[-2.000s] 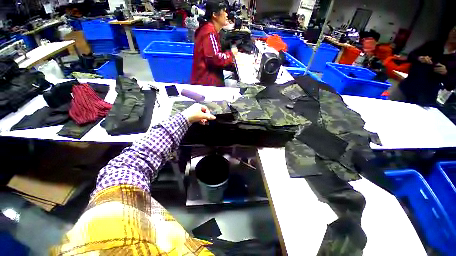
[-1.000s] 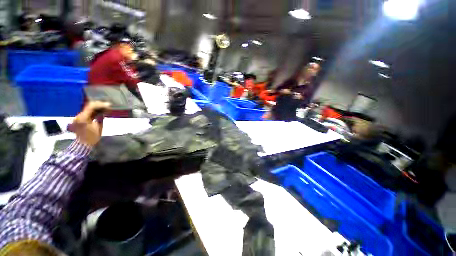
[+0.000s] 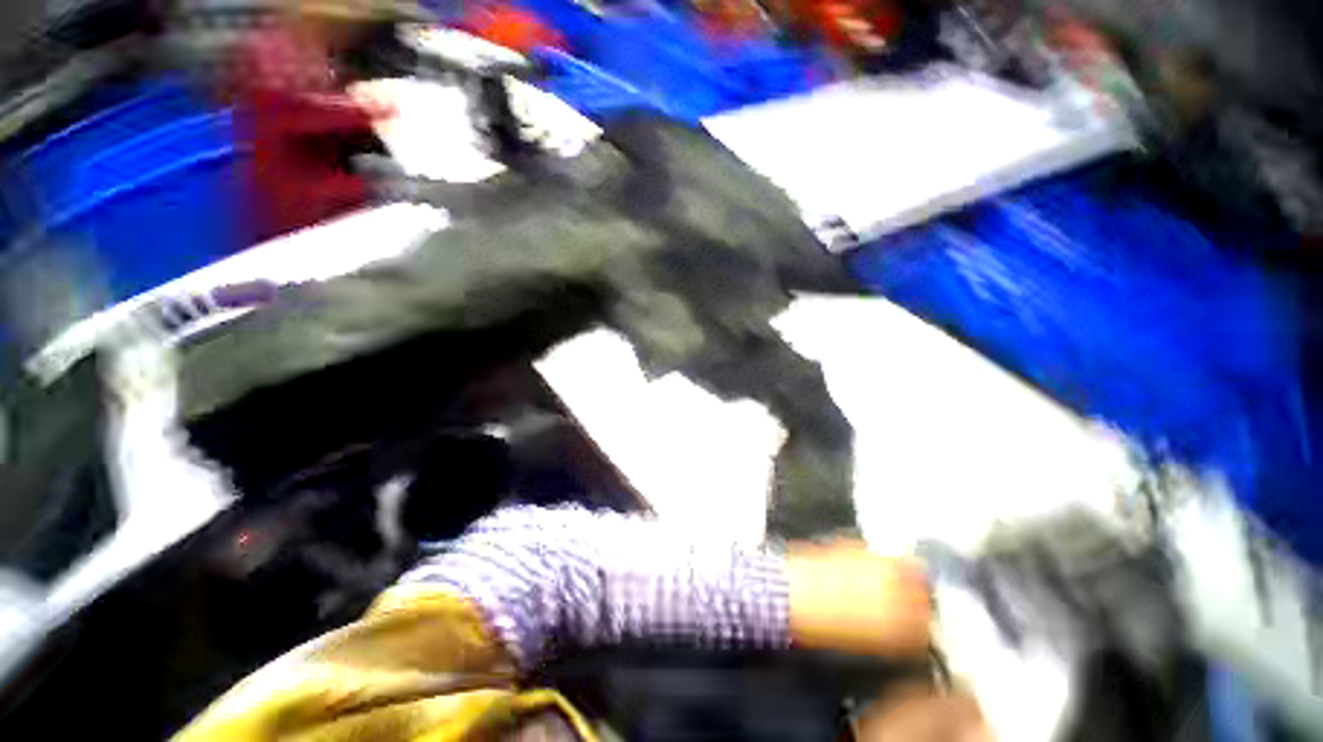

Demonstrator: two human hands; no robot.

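Observation:
The frame is strongly blurred. My left hand (image 3: 863,597), in a purple checked sleeve, lies at the lower right over the near end of the camouflage chain. Its fingers are smeared, and whether it holds anything cannot be told. A patch of skin at the bottom edge (image 3: 921,718) may be my right hand, cut off and too blurred to read. The chain of camouflage pieces (image 3: 682,247) runs from the left along the cross table, then down the near white table (image 3: 943,420) to my left hand.
A person in a red top (image 3: 298,138) is at the upper left behind the cross table (image 3: 348,244). Blue bins (image 3: 1088,312) are at the right and a blue bin (image 3: 124,167) is at the left. A blurred grey machine-like shape (image 3: 1081,573) is at the lower right.
The view has swung right and down. My left hand has moved from the upper left, where it held up a greyish piece, to the lower right; that piece no longer shows in it.

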